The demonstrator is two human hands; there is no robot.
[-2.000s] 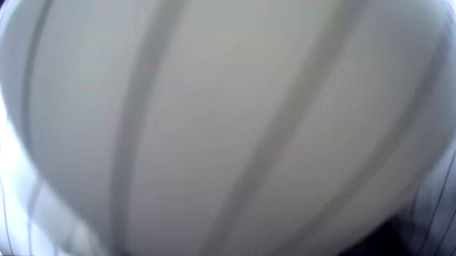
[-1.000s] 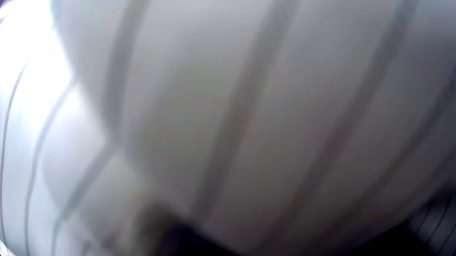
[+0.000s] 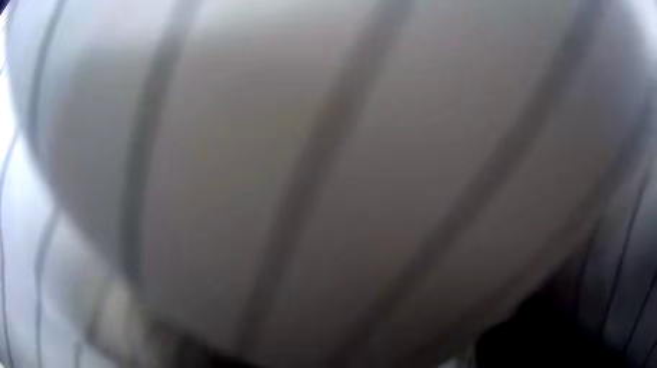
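Note:
A white striped shirt [image 3: 374, 187] covers the lens and fills nearly the whole picture, with broad blurred grey stripes running down to the left. Sharper folds of the same cloth show at the left edge and at the lower right. Neither my left hand nor my right hand can be made out. Whatever I hold or work on is hidden behind the cloth.
A black shape [image 3: 540, 338] shows below the cloth at the lower right; I cannot tell what it is. A smaller dark patch lies at the bottom, left of centre. The surroundings are hidden.
The cloth has shifted over the lens, and its near fold again reaches further left than one second ago. The dark patch at the bottom left has shrunk; the black shape at the lower right shows larger.

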